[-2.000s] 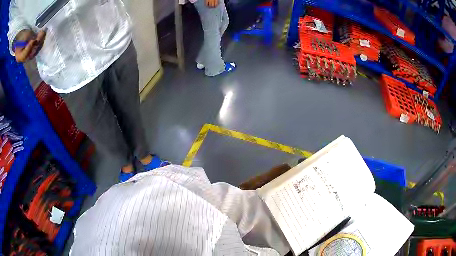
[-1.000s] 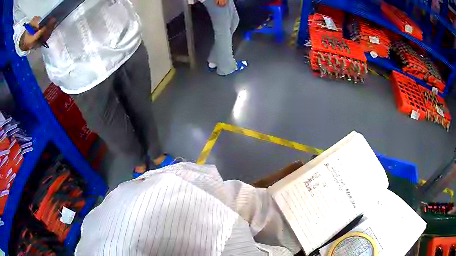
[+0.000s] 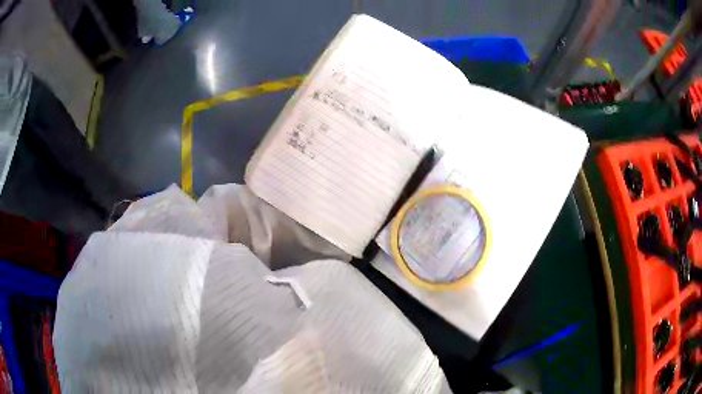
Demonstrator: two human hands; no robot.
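Note:
An open notebook (image 3: 339, 138) with lined pages and handwriting lies tilted in front of me, partly over the dark green bench mat. A yellow tape roll (image 3: 483, 245) lies flat on its right-hand page. A black pen (image 3: 409, 181) lies along the page fold, beside the tape roll. My striped white smock covers the lower left and touches the notebook's lower edge. Neither of my hands can be made out.
An orange-red watch tray (image 3: 656, 285) with dark watches in its pockets stands at the right. A blue crate (image 3: 477, 50) is beyond the notebook. A blue strip (image 3: 539, 345) lies on the mat. A person's dark trousers (image 3: 54, 154) show at the left.
My view has swung right and down. The notebook, tape roll and pen now appear larger and more central, the orange-red tray shows more, and the racks have mostly left the picture.

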